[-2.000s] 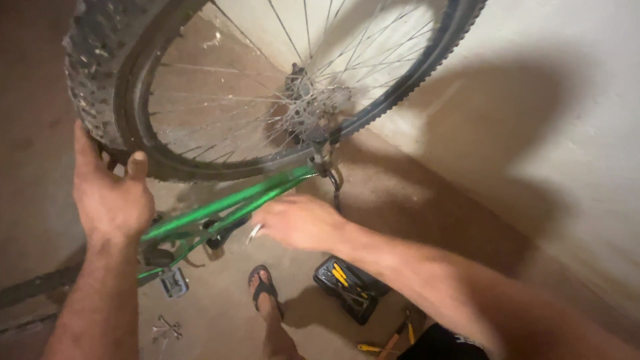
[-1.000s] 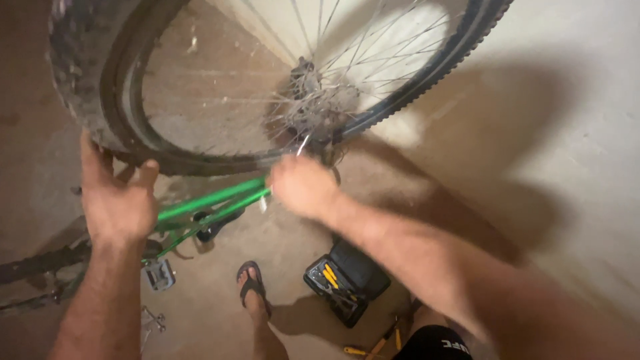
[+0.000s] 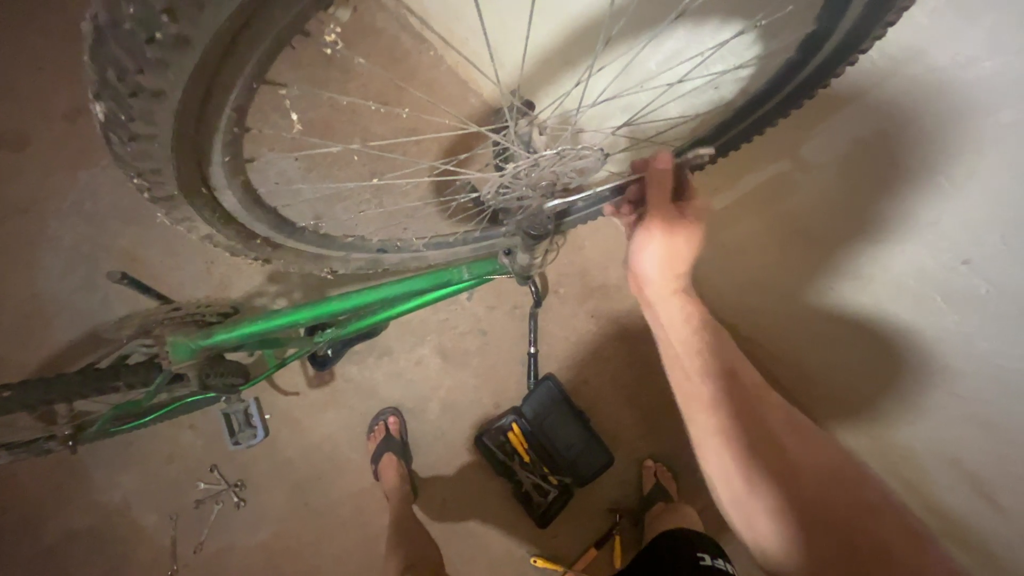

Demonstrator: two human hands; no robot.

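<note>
My right hand (image 3: 664,224) grips a metal wrench (image 3: 588,196) at the lower right of the bicycle wheel. The wrench's near end reaches the axle area beside the disc rotor (image 3: 564,168), below the wheel's spokes; whether it sits on a nut I cannot tell. A green bicycle frame (image 3: 344,308) runs left from the axle. The muddy knobby tire (image 3: 144,112) fills the upper left. From the axle end of the frame a dark-handled tool or rod (image 3: 533,344) points down. My left hand is out of view.
An open black tool case (image 3: 564,432) with yellow-handled tools lies on the floor between my sandaled feet. Several wrenches (image 3: 220,486) lie at the lower left, below the pedal (image 3: 243,422). Yellow-handled tools (image 3: 616,548) lie near my right foot. A pale wall (image 3: 944,280) rises at the right.
My left hand, earlier on the tire at the left, has left the view. My right hand has moved from beside the frame up and right, and the wrench now shows clearly in it.
</note>
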